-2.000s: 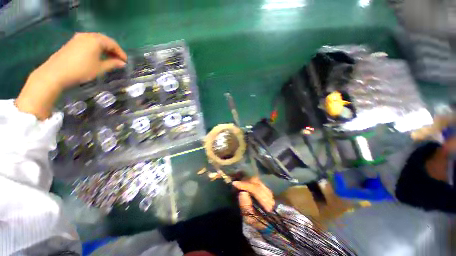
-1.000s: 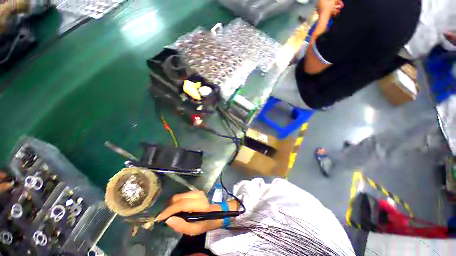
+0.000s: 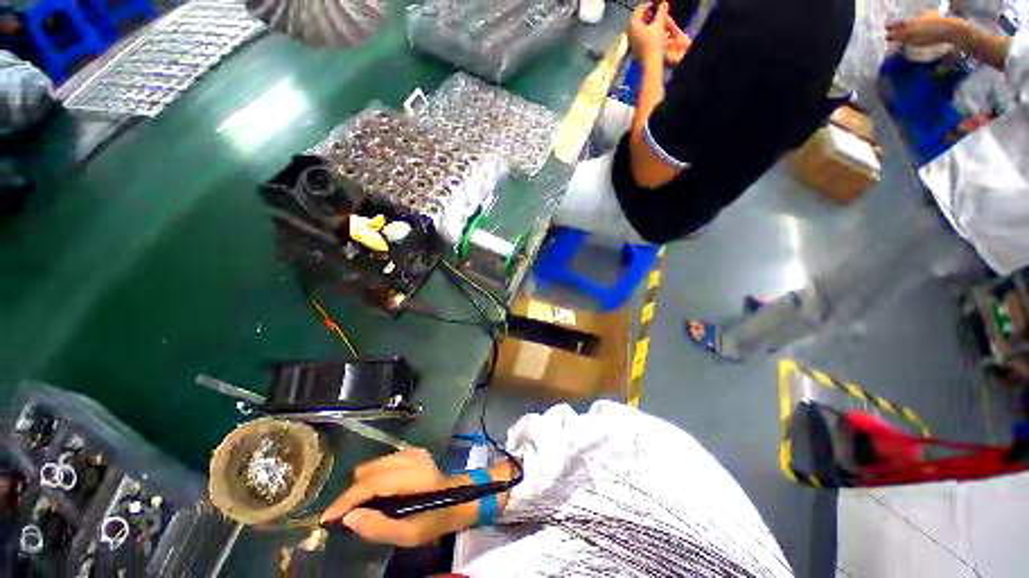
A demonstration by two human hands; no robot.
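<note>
My right hand (image 3: 395,497) is at the bottom centre, shut on a black soldering iron (image 3: 434,497) whose cable runs back over the wrist. The iron points left toward small tan scraps (image 3: 307,540), just below the round tan-brown bowl (image 3: 271,472) with silvery scraps inside. The iron's tip is too small to make out. The clear compartment tray (image 3: 158,452) is at the bottom left, cut off by the edge, with dark parts and silvery rings (image 3: 115,532) in its cells. My left hand is out of the picture.
A black fan (image 3: 339,387) lies behind the bowl. Beyond it are a black box (image 3: 339,254) with yellow pieces, a green-ended solder spool (image 3: 492,251) and a tray of rings (image 3: 406,164). A person in black (image 3: 739,113) is at the upper right. A blue stool (image 3: 592,268) and carton (image 3: 553,367) stand below.
The view has swung to the right, so the trays and fan shift left and more floor shows. My left hand, over the tray at first, has left the picture. My right hand keeps the iron.
</note>
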